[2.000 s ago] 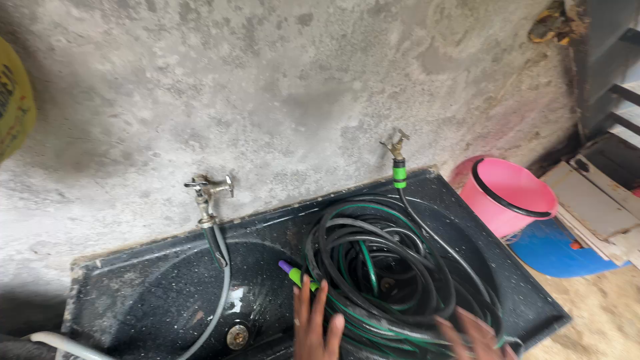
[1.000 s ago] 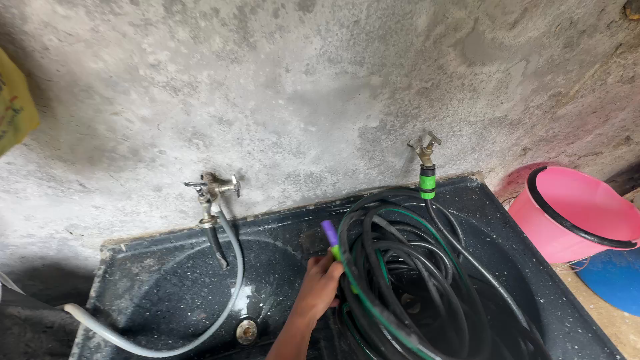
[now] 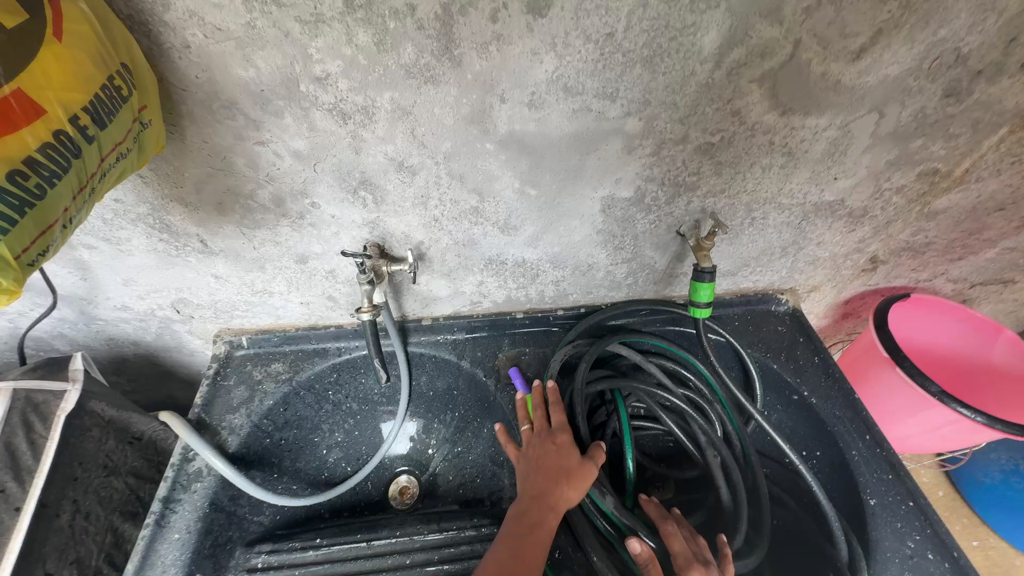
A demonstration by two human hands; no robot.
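A coiled black garden hose with green stripes point(image 3: 712, 432) fills the right basin of a dark speckled laundry sink point(image 3: 264, 384). My left hand point(image 3: 552, 460) lies with fingers spread at the coil's left side, over the green part of a purple-and-green hose nozzle point(image 3: 520, 380). Low in the view, my right hand point(image 3: 680, 544) rests on the lower part of the coil, its fingers apart; its palm is partly cut off by the frame. A green-and-black connector point(image 3: 702, 292) joins the hose to the brass tap point(image 3: 704, 240) on the wall.
A second metal tap point(image 3: 372, 280) stands over the left basin, with a grey drain hose point(image 3: 296, 500) curving below it. The left basin has a drain point(image 3: 403, 490). A pink bucket point(image 3: 896, 400) and a blue container point(image 3: 996, 488) are at right. A yellow bag point(image 3: 88, 152) hangs upper left.
A second ago my left hand was closed around the nozzle; now its fingers are spread over it. My right hand, out of sight then, is back on the coil.
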